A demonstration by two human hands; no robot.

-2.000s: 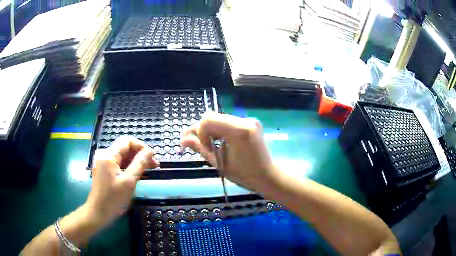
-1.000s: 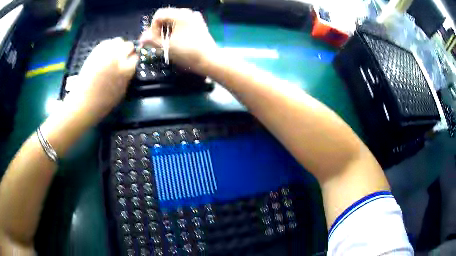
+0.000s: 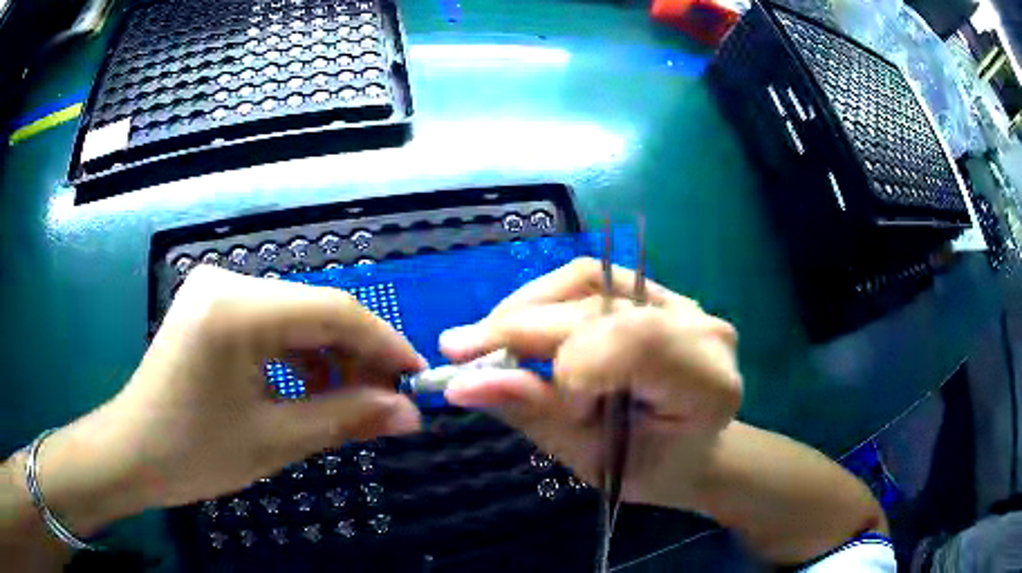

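My left hand [image 3: 263,386] pinches a small dark round component [image 3: 410,382] between thumb and fingertips. My right hand [image 3: 628,381] pinches a small whitish piece, perhaps a finger cot [image 3: 465,372], against or beside the component. The tweezers [image 3: 612,448] are also held in my right hand, legs crossing the palm and sticking out above and below. The blue sheet [image 3: 448,300] with rows of tiny white dots lies under my hands, across the near black tray [image 3: 370,218]. Round parts sit in the tray's left pockets and a few at right; my hands hide its middle.
A second black tray [image 3: 252,84] with a white label lies ahead at left, many round parts in it. A tall black tray stack [image 3: 829,168] stands at right. A red-orange bin [image 3: 695,17] is at the top edge. Yellow tape [image 3: 45,122] marks the green bench at left.
Both hands have come back from the second tray to above the near tray and blue sheet. The view has shifted. A whitish piece now shows between my fingertips.
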